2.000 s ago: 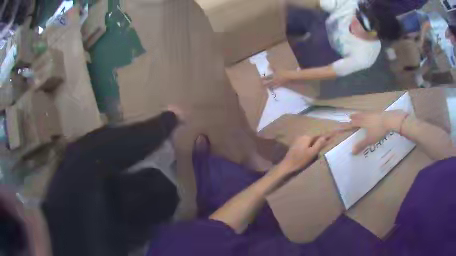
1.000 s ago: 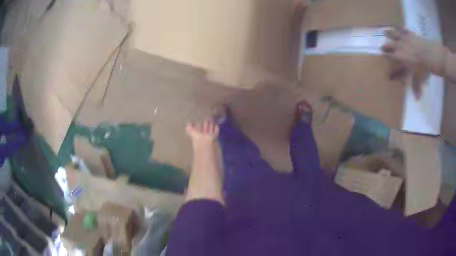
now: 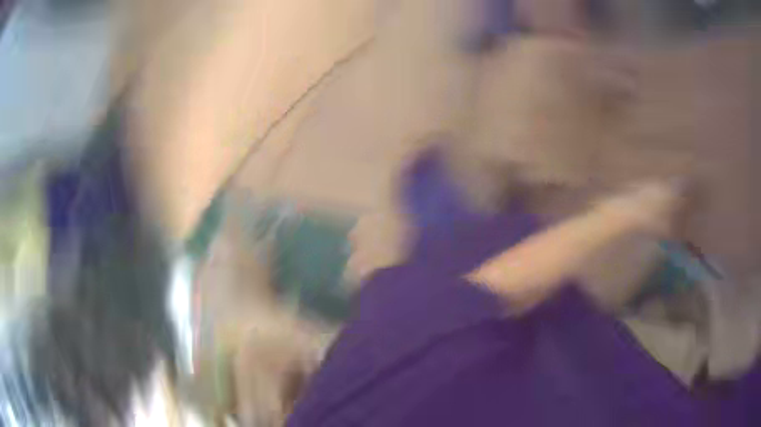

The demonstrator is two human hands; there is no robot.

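The view is strongly blurred. A bare forearm comes out of a purple sleeve at the centre and reaches right; it appears to be my left arm. My left hand (image 3: 663, 202) is a smear against brown cardboard (image 3: 722, 142) at the right. I cannot tell if it touches or holds anything. My right hand is not visible. A large pale brown cardboard surface (image 3: 309, 108) with a thin dark curved edge line fills the upper left and middle. No print or white box can be made out.
Green floor (image 3: 313, 258) shows left of my purple clothing. Smaller brown cardboard pieces (image 3: 271, 359) lie at the lower left. Purple and dark shapes stand at the far left. A purple shape, perhaps a person's clothing, shows at the top. Pale cardboard (image 3: 667, 334) is at the lower right.
The view has swung and blurred. My left arm has moved from pointing forward over the floor to reaching right. The white-banded carton and the hand on it at the right are no longer visible.
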